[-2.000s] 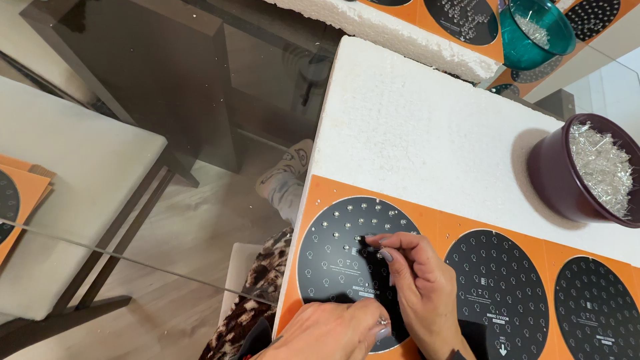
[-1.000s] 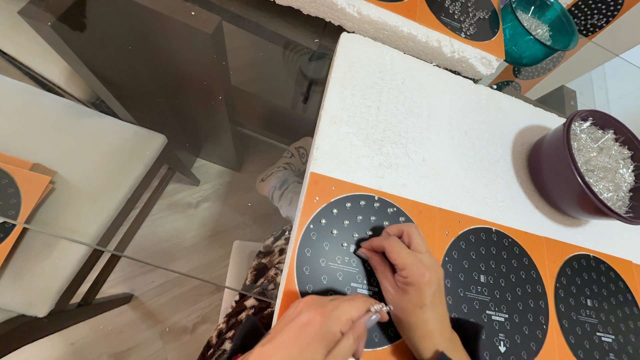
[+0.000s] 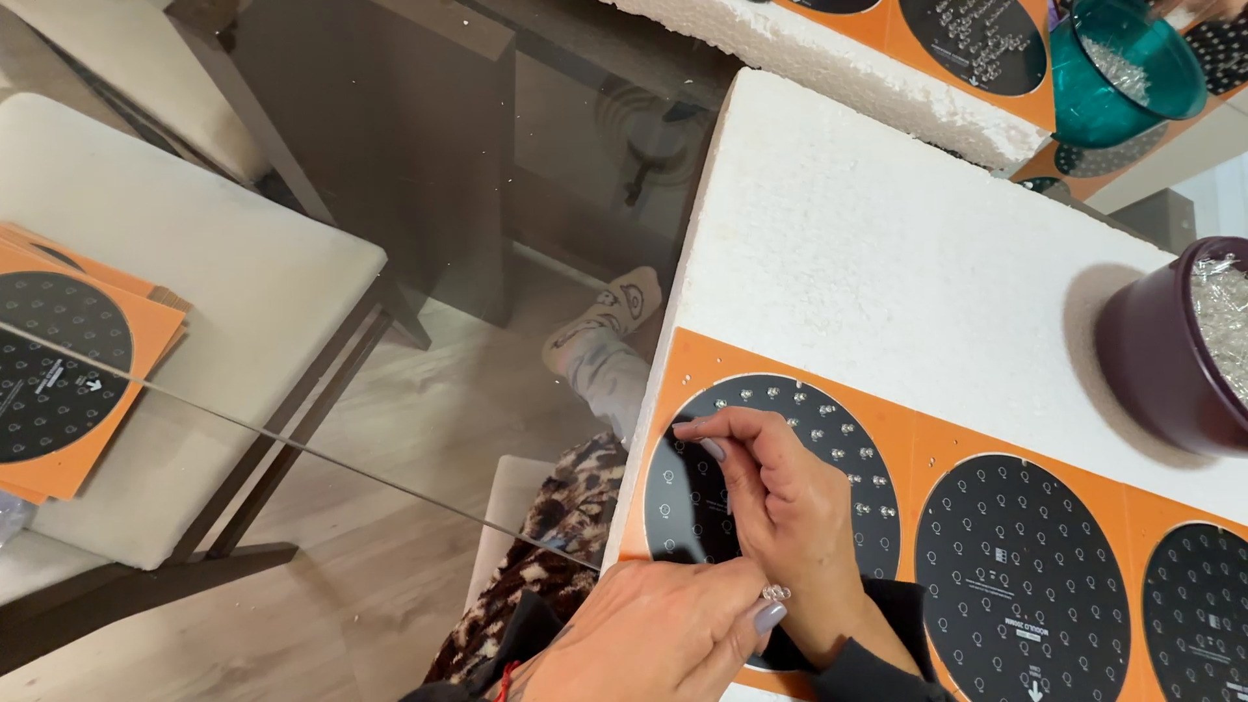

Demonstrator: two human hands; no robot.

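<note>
My right hand (image 3: 790,497) is over the left black round circuit board (image 3: 873,546) of an orange-framed panel (image 3: 921,424); thumb and forefinger are pinched at the board's upper left, and whether a part is between them is too small to tell. Small clear LEDs (image 3: 829,409) stand in the board's upper and right part. Below it, my left hand (image 3: 673,624) holds several clear LEDs (image 3: 777,593) between thumb and forefinger, beside the right wrist. The panel lies on a white foam slab (image 3: 877,224). Two more round boards (image 3: 1024,575) (image 3: 1204,604) lie to the right.
A dark purple tub (image 3: 1150,361) of clear LEDs stands on the slab at right. Behind are another foam slab (image 3: 877,88) with a panel and a teal bowl (image 3: 1121,97). Orange-framed boards (image 3: 146,341) are stacked on a pale chair (image 3: 263,253) at left. A socked foot (image 3: 624,302) shows below.
My right hand has moved left and up across the board, from its middle toward its upper-left edge. My left hand stays low with LEDs in its fingers.
</note>
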